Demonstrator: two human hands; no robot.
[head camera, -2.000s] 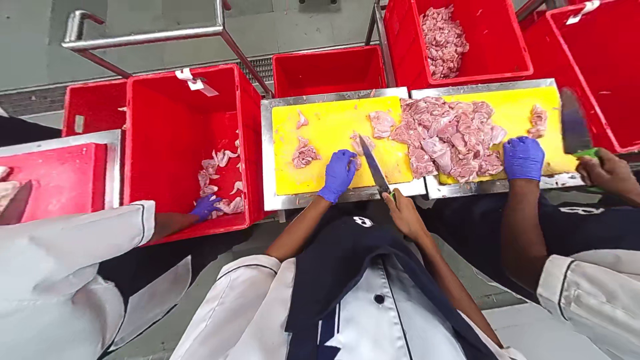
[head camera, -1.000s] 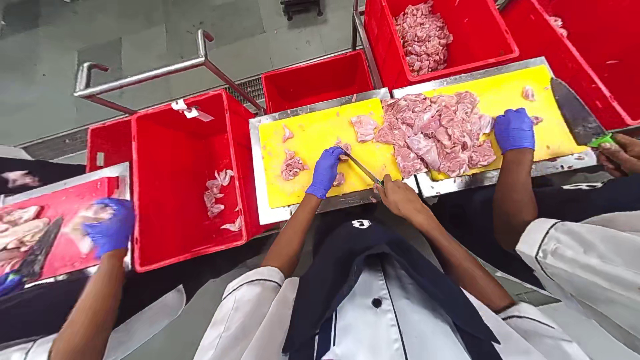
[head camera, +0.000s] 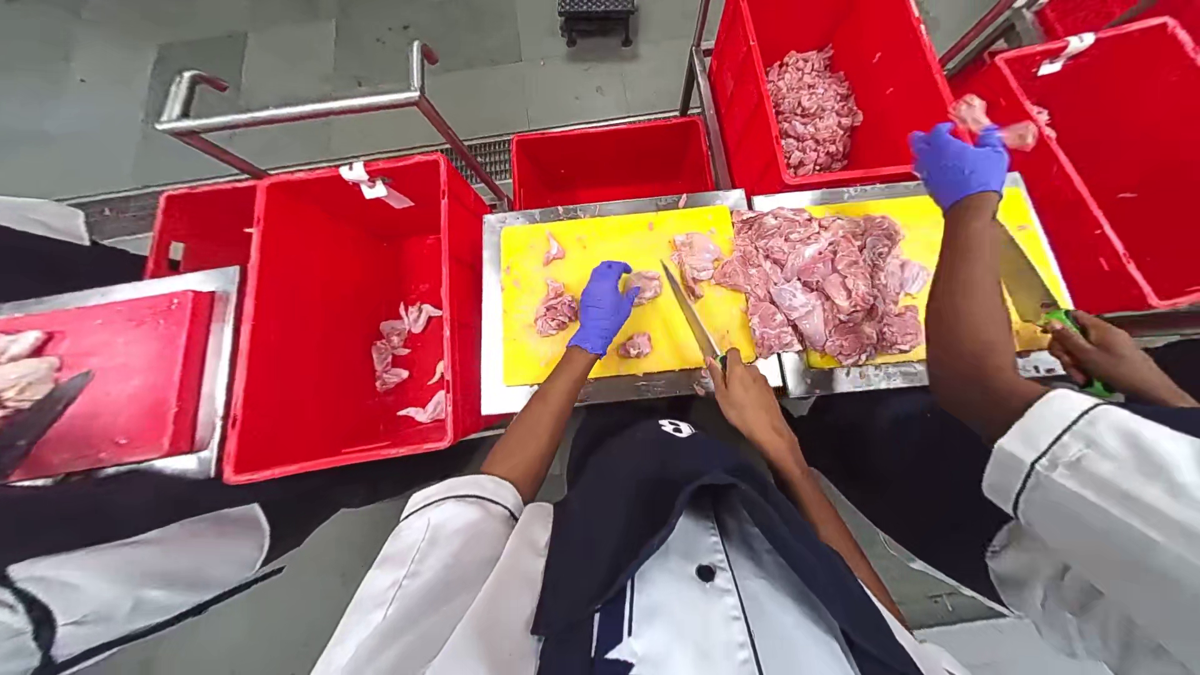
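Observation:
My left hand (head camera: 603, 307), in a blue glove, rests over the yellow cutting board (head camera: 600, 242), its fingers at a small piece of raw meat (head camera: 644, 286); whether they grip it I cannot tell. My right hand (head camera: 745, 398) is ungloved and closed on the handle of a long knife (head camera: 689, 311), its blade pointing up and left over the board. Beside the blade tip lies a larger piece of raw meat (head camera: 696, 256). Other small pieces (head camera: 556, 309) lie left of my glove and just below it. A big heap of raw meat (head camera: 830, 277) spreads to the right across two boards.
At right, a co-worker's gloved hand (head camera: 963, 167) lifts meat; the other holds a broad knife (head camera: 1025, 279). Red crates (head camera: 349, 319) stand left, behind and right, one holding cut meat (head camera: 814, 112). A red board (head camera: 122, 375) with meat and a knife lies far left.
The co-worker's gloved hand at right has risen from the board with meat in it. At far left, the co-worker's gloved hand has left view. My knife blade now shows clear of my left hand.

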